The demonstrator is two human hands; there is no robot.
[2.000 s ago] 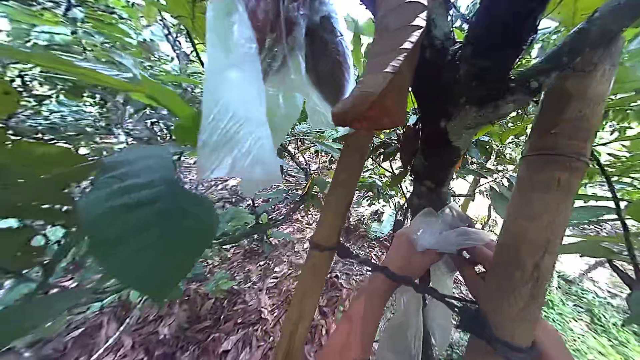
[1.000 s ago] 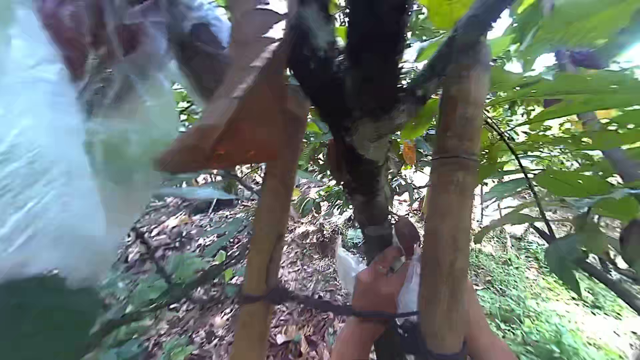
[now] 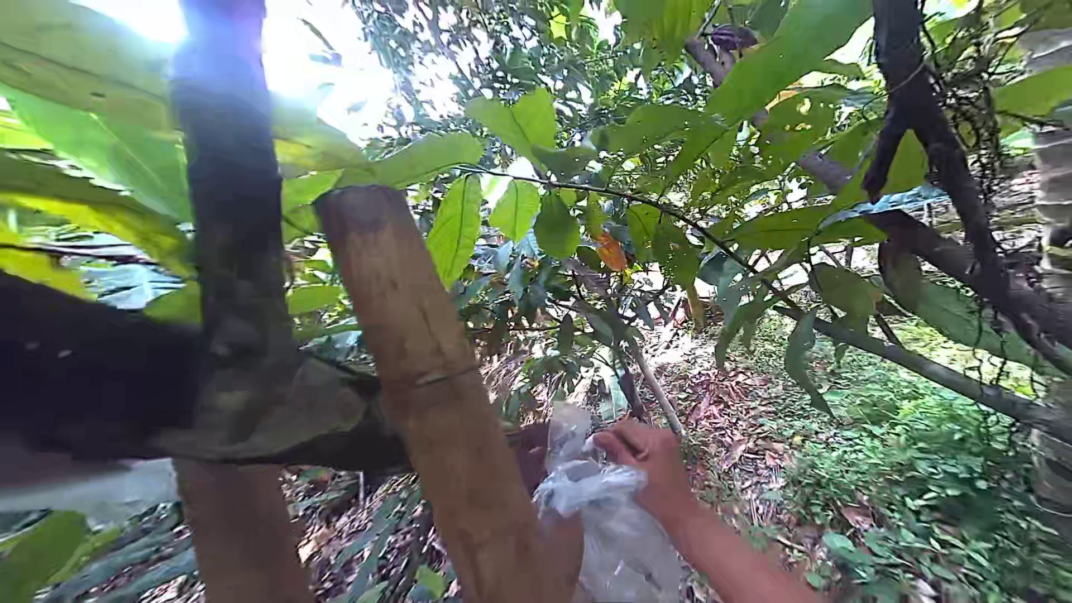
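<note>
My right hand (image 3: 649, 461), right of a thick bamboo pole (image 3: 444, 394), has its fingers closed on the gathered part of a clear plastic bag (image 3: 620, 536). The lower part of the bag hangs loose below the fingers. Part of my left hand or wrist (image 3: 565, 540) shows between the pole and the bag; its fingers are hidden, so its grip cannot be made out. A dark reddish-brown pod (image 3: 532, 456) is partly visible behind the pole, beside the top of the bag.
A dark tree trunk (image 3: 239, 251) and a thick limb (image 3: 335, 427) stand at the left, close to the pole. A second wooden pole (image 3: 243, 532) is below them. Thin leafy branches (image 3: 921, 360) cross the right side above leaf litter and low green plants (image 3: 904, 486).
The view has swung far to the right and up. My right hand, largely hidden behind the pole earlier, now shows on its right side with the plastic; my left hand is now mostly hidden.
</note>
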